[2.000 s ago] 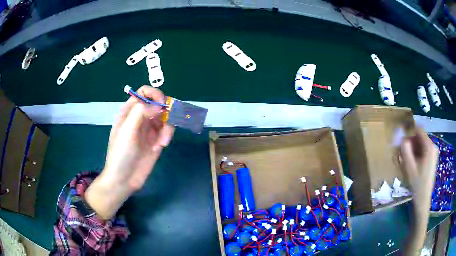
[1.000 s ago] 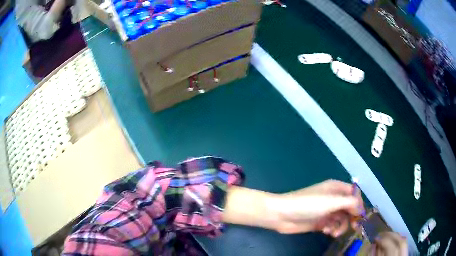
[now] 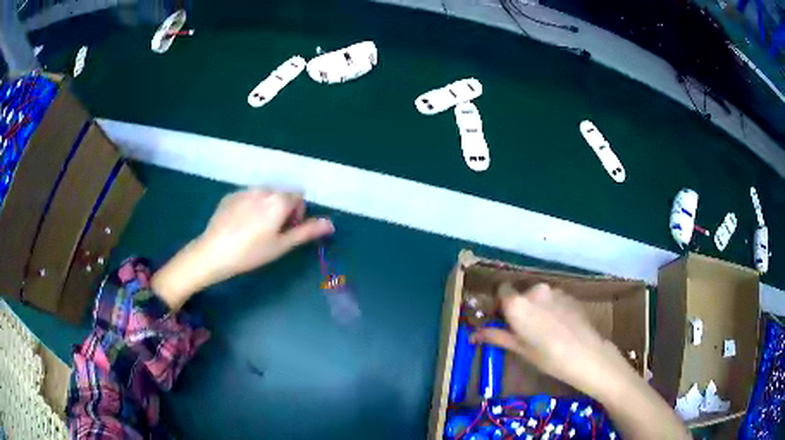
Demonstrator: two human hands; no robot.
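Note:
My left hand (image 3: 258,230) is above the green bench, its fingertips closed on a short red and blue lead. A small part with an orange end (image 3: 333,282) hangs from it; its flat grey body is blurred. My right hand (image 3: 551,331) reaches into the open battery carton (image 3: 450,348), fingers by the top ends of two blue battery packs (image 3: 491,369) lying side by side. Whether it grips a wire or plug is hidden. More blue packs with red leads and white plugs fill the near part of the carton.
White covers (image 3: 471,136) and housings (image 3: 343,64) lie on the green belt beyond the pale rail (image 3: 387,206). Stacked battery cartons (image 3: 60,215) stand left, a tray of white parts (image 3: 19,369) at lower left. A scrap box (image 3: 710,335) and more blue packs (image 3: 768,378) are right.
The view has swung back from the left side to the bench. My left hand still holds the lead, its part now hanging down. My right hand is now inside the battery carton.

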